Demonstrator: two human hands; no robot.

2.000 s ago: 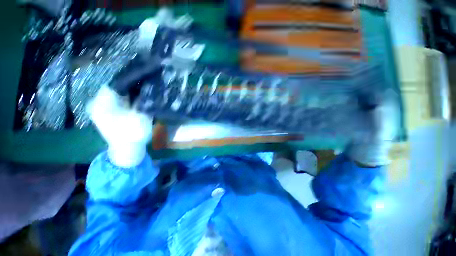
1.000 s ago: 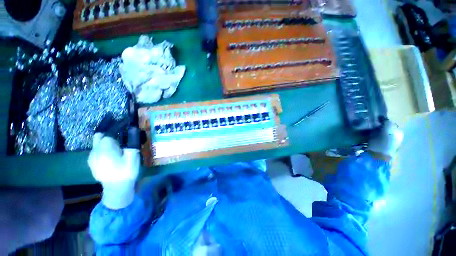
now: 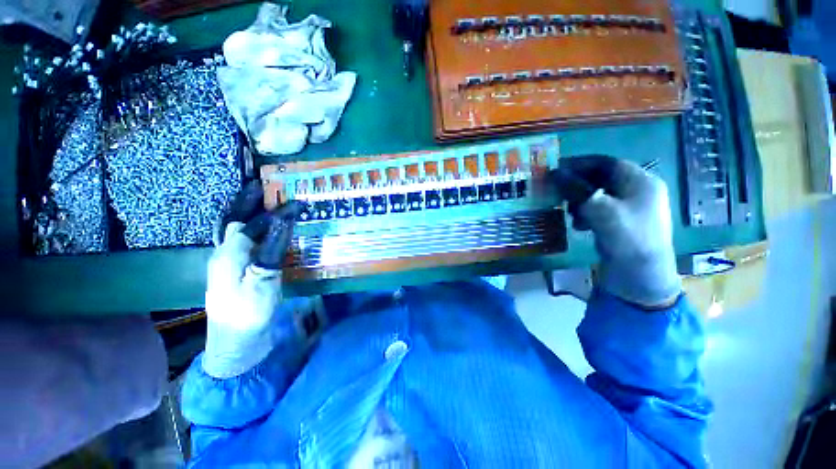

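Observation:
A silvery finned heat sink (image 3: pixel 422 240) with a row of small black components (image 3: pixel 408 200) along it lies over an orange-brown jig (image 3: pixel 273 172) in front of me. My left hand (image 3: pixel 246 289), in a white glove with dark fingertips, has its fingers closed on the heat sink's left end. My right hand (image 3: pixel 632 229), gloved the same way, has its dark fingertips at the right end, gripping it. The fingertips hide both ends. Whether the heat sink is raised off the jig I cannot tell.
Tiny silvery screws (image 3: pixel 174 156) lie on black trays at left, beside a crumpled off-white cloth (image 3: pixel 284 82). Orange-brown component boards (image 3: pixel 559 101) are behind. A dark slotted plate (image 3: pixel 710 137) lies at the right bench end. A dark tool tip (image 3: pixel 408 55) shows behind.
The dark slotted plate has gone from over the heat sink to the right bench end. My right hand has let go of it and moved left to the heat sink. My left hand has closed on the left end.

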